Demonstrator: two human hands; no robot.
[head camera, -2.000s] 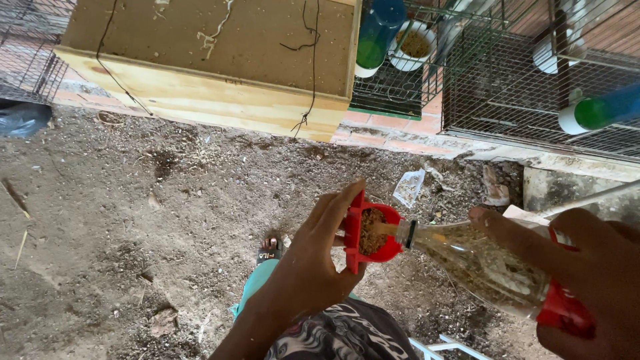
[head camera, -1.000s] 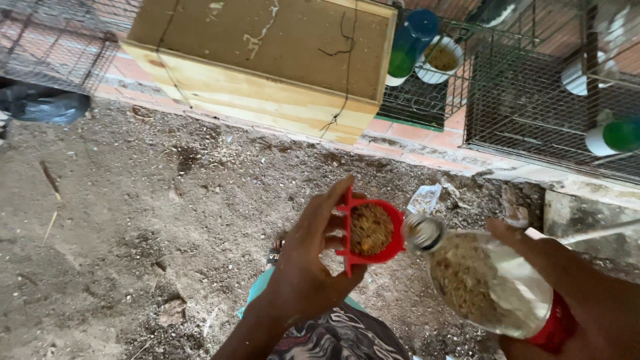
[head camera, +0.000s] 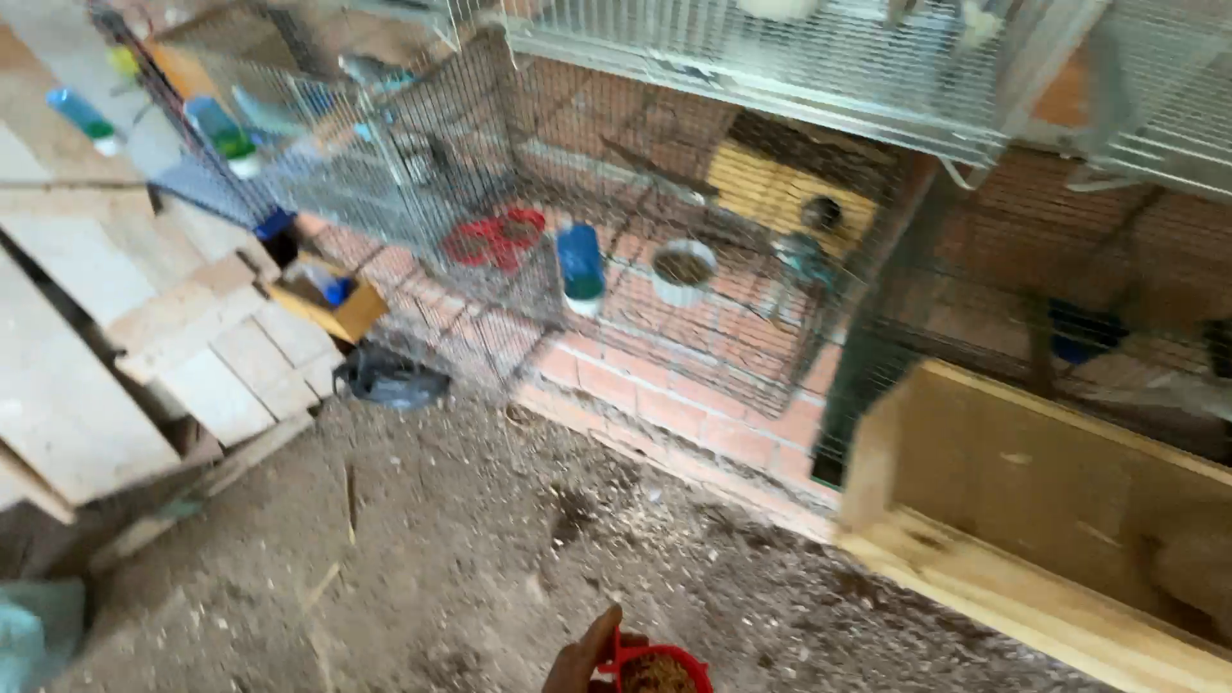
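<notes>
Low at the bottom edge, my left hand (head camera: 589, 662) holds a red plastic feeder cup (head camera: 695, 664) by its side; brown seed fills the part of the cup that shows. My right hand and the bottle are outside the picture. Ahead, behind the wire of a cage, lie red feeder cups (head camera: 496, 239), a blue and green drinker (head camera: 581, 269) and a white bowl of seed (head camera: 684, 273). A bluish bird (head camera: 805, 258) is by a yellow nest box (head camera: 794, 192) with a round hole.
An open wooden box (head camera: 1039, 500) stands at the right. Wooden boards (head camera: 221, 366) lean at the left, near a small yellow box (head camera: 327, 298) and a dark plastic bag (head camera: 393, 377). White wire cages (head camera: 770, 82) hang over the brick ledge (head camera: 674, 414). Debris litters the dirt floor (head camera: 433, 539).
The view has swung to the left. The bottle and my right hand, beside the red cup in the earlier frames, have left the picture. My left hand still holds the cup.
</notes>
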